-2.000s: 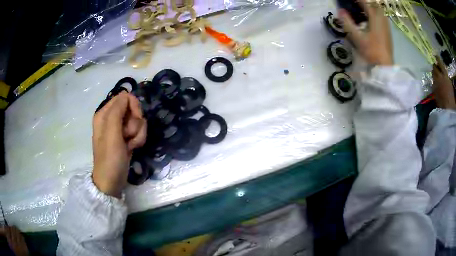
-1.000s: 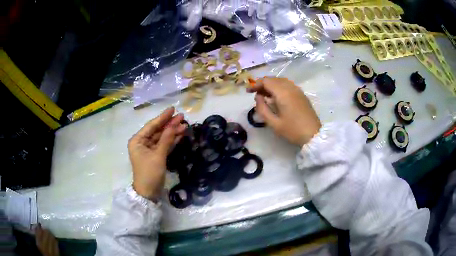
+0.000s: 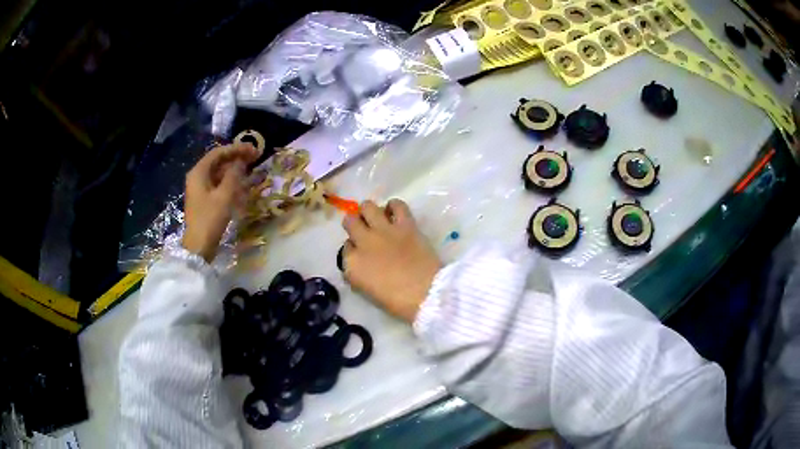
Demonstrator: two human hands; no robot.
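Note:
My left hand (image 3: 210,200) is at the left end of a heap of tan peeled liners (image 3: 285,188), fingers bent; whether it grips anything is unclear. A tan ring (image 3: 251,140) shows just beyond its fingertips. My right hand (image 3: 390,259) is curled around an orange-handled tool (image 3: 344,203). Its orange end points left towards the liners and its other end is hidden under the hand. A pile of black rings (image 3: 294,338) lies nearer me, between my forearms. Another black ring (image 3: 340,257) is mostly covered by my right hand.
Round units with tan adhesive rings (image 3: 554,226) stand spaced at the right, beside darker units (image 3: 586,127). Yellow adhesive sheets (image 3: 605,39) and a white label (image 3: 453,51) are at the far right. Crumpled clear plastic (image 3: 351,70) lies at the far side. The green edge (image 3: 693,263) runs along the near right.
My right hand has come from the units at the right to the orange-handled tool. My left hand has moved from the black rings to the liners. The view has shifted.

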